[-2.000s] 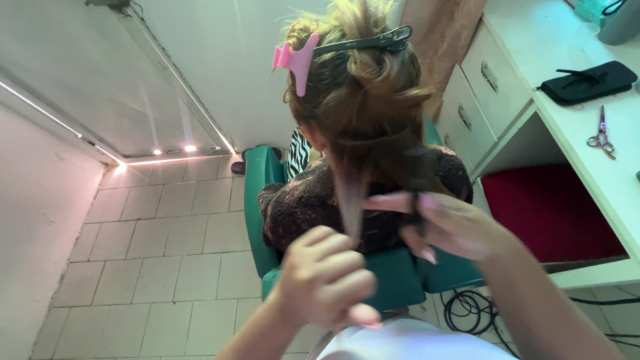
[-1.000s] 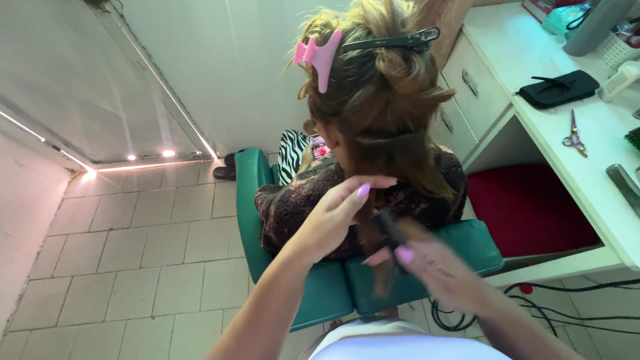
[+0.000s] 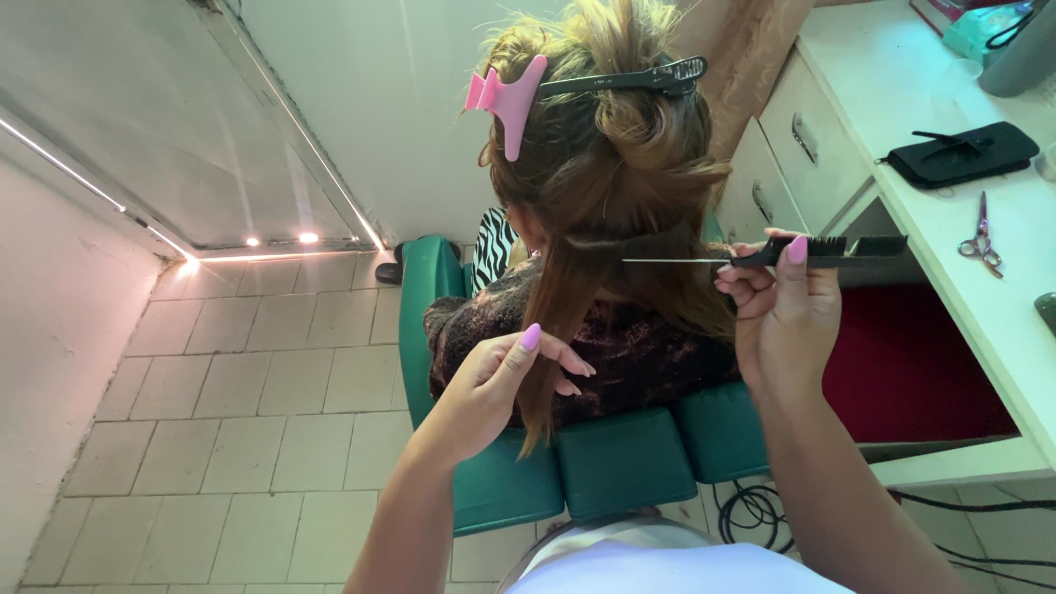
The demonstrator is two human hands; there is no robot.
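A person with brown hair [image 3: 627, 198] sits with their back to me. A pink butterfly clip [image 3: 513, 103] and a black hair clip [image 3: 627, 81] pin up the upper hair. The lower hair hangs loose over a dark patterned top [image 3: 635, 363]. My left hand [image 3: 511, 371] is at a hanging strand on the left, thumb and index finger around it; whether they grip it is hard to tell. My right hand [image 3: 784, 305] holds a black tail comb [image 3: 833, 250] level, its thin metal tail pointing left across the hair.
A green padded chair [image 3: 623, 462] surrounds the seated person. On the white counter [image 3: 916, 214] at right lie thinning or hair scissors [image 3: 981, 239] and a black zip case [image 3: 961, 154]. Below it is a red surface [image 3: 907, 363]. Black cables [image 3: 751, 511] lie on the tiled floor [image 3: 313, 454].
My right hand has moved away from the strand to the right, and the comb now lies level. My left hand has moved down and left from near the nape.
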